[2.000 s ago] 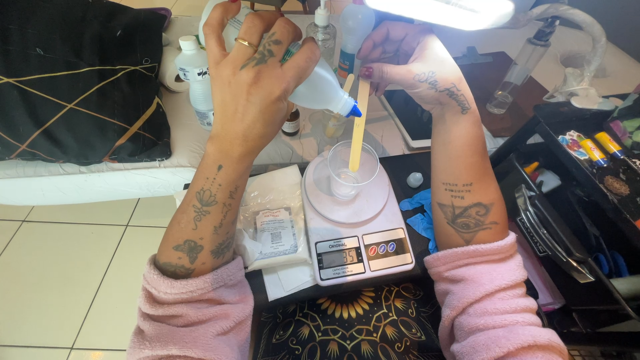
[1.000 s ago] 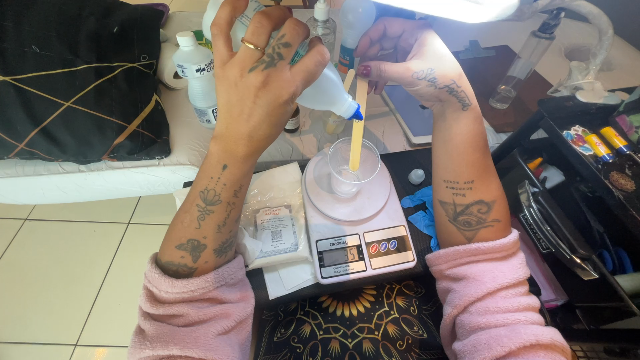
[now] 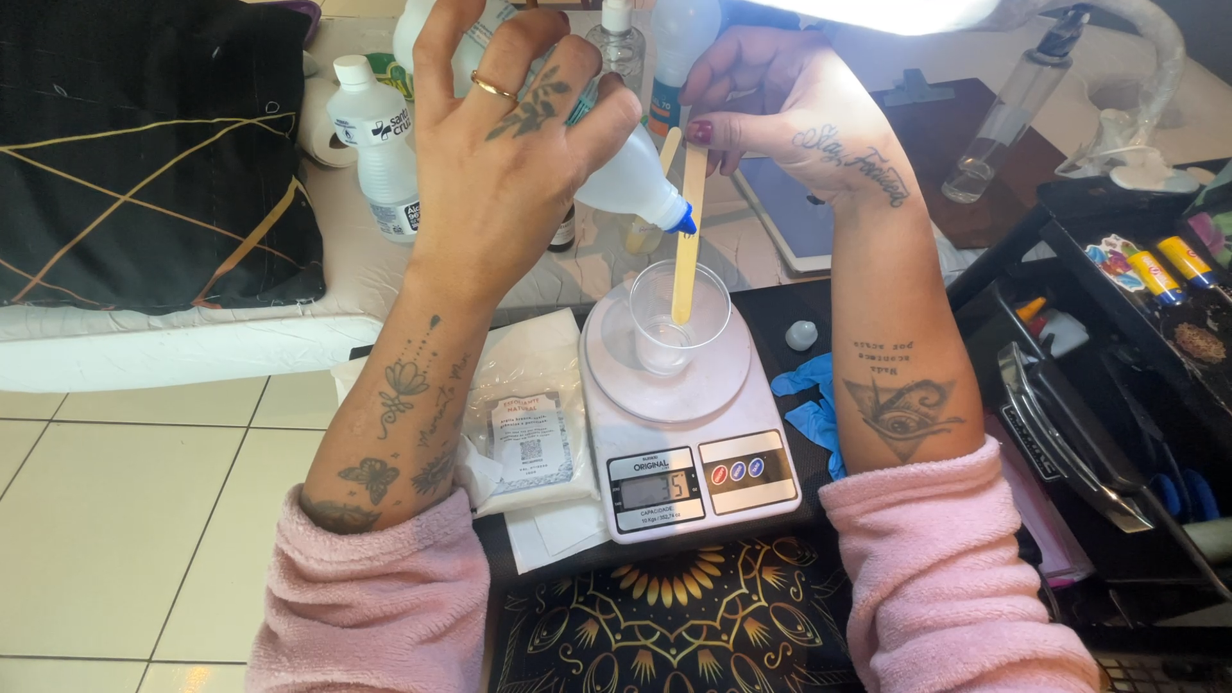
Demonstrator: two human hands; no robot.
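Note:
My left hand (image 3: 510, 125) grips a translucent squeeze bottle (image 3: 630, 183), tilted down to the right. Its blue tip (image 3: 682, 220) touches or nearly touches a flat wooden stick (image 3: 689, 221). The stick's top is between the thumb and fingers of my right hand (image 3: 760, 115); its lower end is inside a clear plastic cup (image 3: 707, 327). This cup stands on the round plate of a white digital kitchen scale (image 3: 693, 433), whose display is lit. Whether liquid is leaving the tip, I cannot tell.
Left of the scale lies a clear packet of white powder (image 3: 529, 423); right of it, a blue glove (image 3: 816, 414) and a small cap (image 3: 801, 335). An alcohol bottle (image 3: 375, 154) stands behind my left wrist. A black cart (image 3: 1107, 385) is at the right, a lamp (image 3: 895, 12) overhead.
The bottle and stick have kept nearly the same pose over the cup, with only slight shifts. Both hands keep their hold.

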